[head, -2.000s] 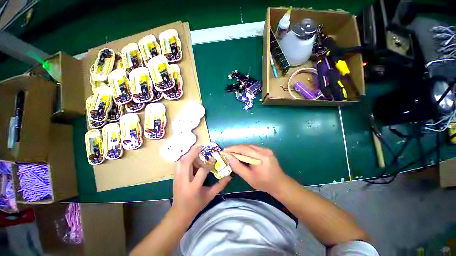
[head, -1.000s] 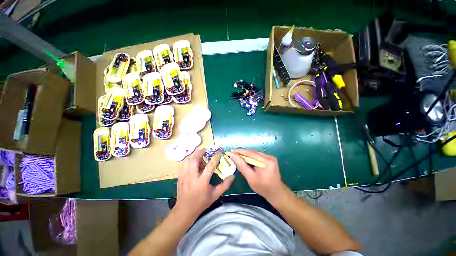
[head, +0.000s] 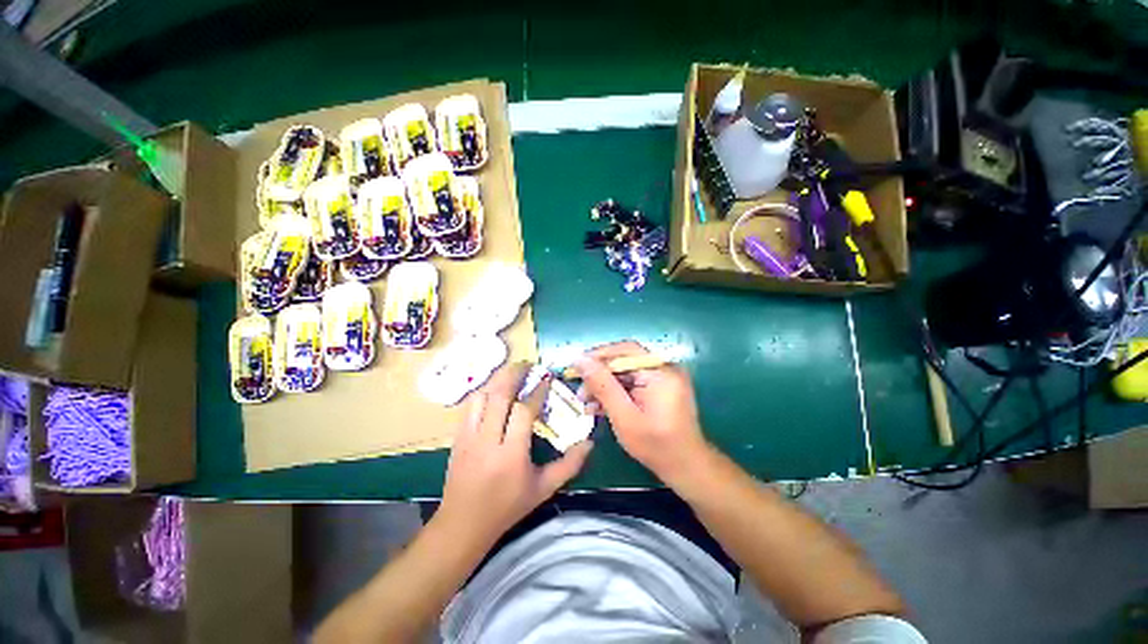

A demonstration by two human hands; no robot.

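A white oval half-assembled unit point(head: 570, 423) is at the bench's front edge, between my hands. My left hand point(head: 500, 434) holds it from the left, fingers over its upper part, which hides much of its inside. My right hand point(head: 648, 409) grips a tan wooden-handled tool point(head: 640, 362) between thumb and fingers. The handle lies nearly level, pointing right, and its tip end is at the unit's upper edge. Whether the tip touches is too small to tell. White covers point(head: 466, 365) lie on the cardboard sheet point(head: 365, 434), left of my left hand.
Several open units point(head: 384, 216) stand in rows on the cardboard. Small dark parts point(head: 626, 242) lie on the green bench. An open tool box point(head: 787, 287) is behind right. Black cords and a wooden-handled tool point(head: 939, 400) are at right. Cartons with lilac strands point(head: 86, 435) are at left.
The tool handle in my right hand has swung from slanting down to the right to nearly level. My left hand stays on the unit. The whole view has shifted slightly.
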